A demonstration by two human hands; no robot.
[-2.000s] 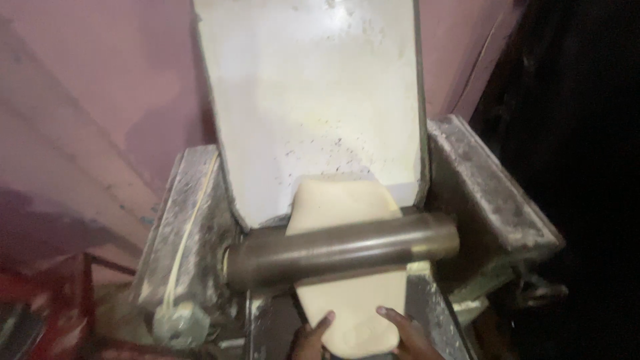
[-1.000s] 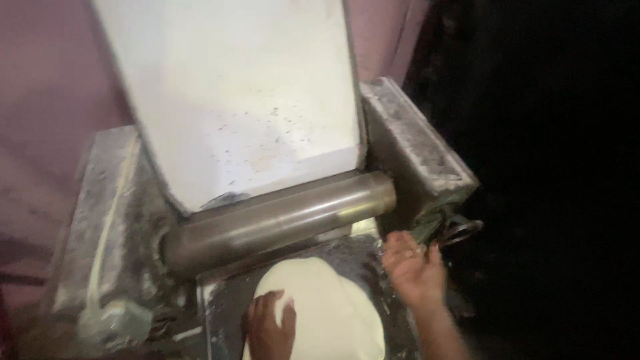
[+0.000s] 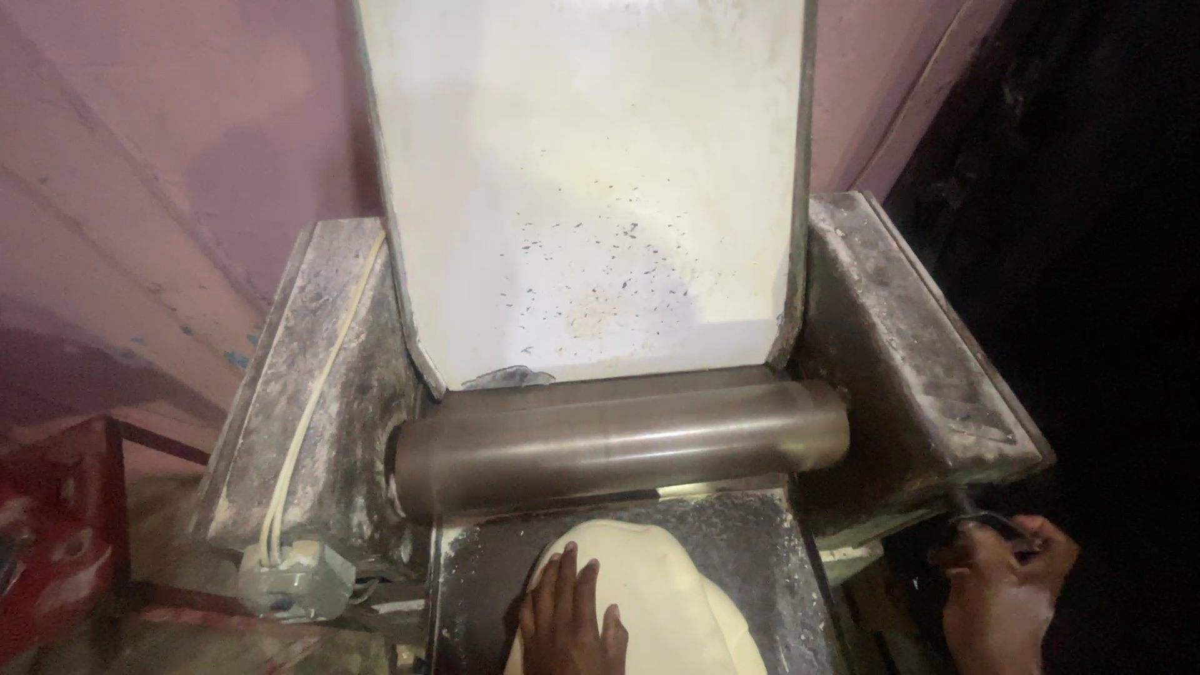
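A folded slab of pale dough (image 3: 656, 581) lies on the dark metal tray (image 3: 769, 553) in front of the steel roller (image 3: 619, 445) of a dough sheeter. My left hand (image 3: 572, 614) rests flat on the left part of the dough, its fingers a little apart. Off to the right, my right hand (image 3: 1003, 581) is closed around a metal handle (image 3: 998, 520) at the lower front of the machine's right housing. Behind the roller rises a white sloping board (image 3: 600, 187) dotted with dark specks.
The left housing (image 3: 328, 375) carries a pale cable (image 3: 314, 412) running down to a small grey box (image 3: 298, 579). The right housing (image 3: 909, 337) flanks the roller. A red metal object (image 3: 66, 534) stands at the lower left, before a pink wall (image 3: 169, 141).
Two seconds ago the dough stretched under the roller, with both hands at its near end. It now lies folded in front. My right hand has moved to the handle and taken hold.
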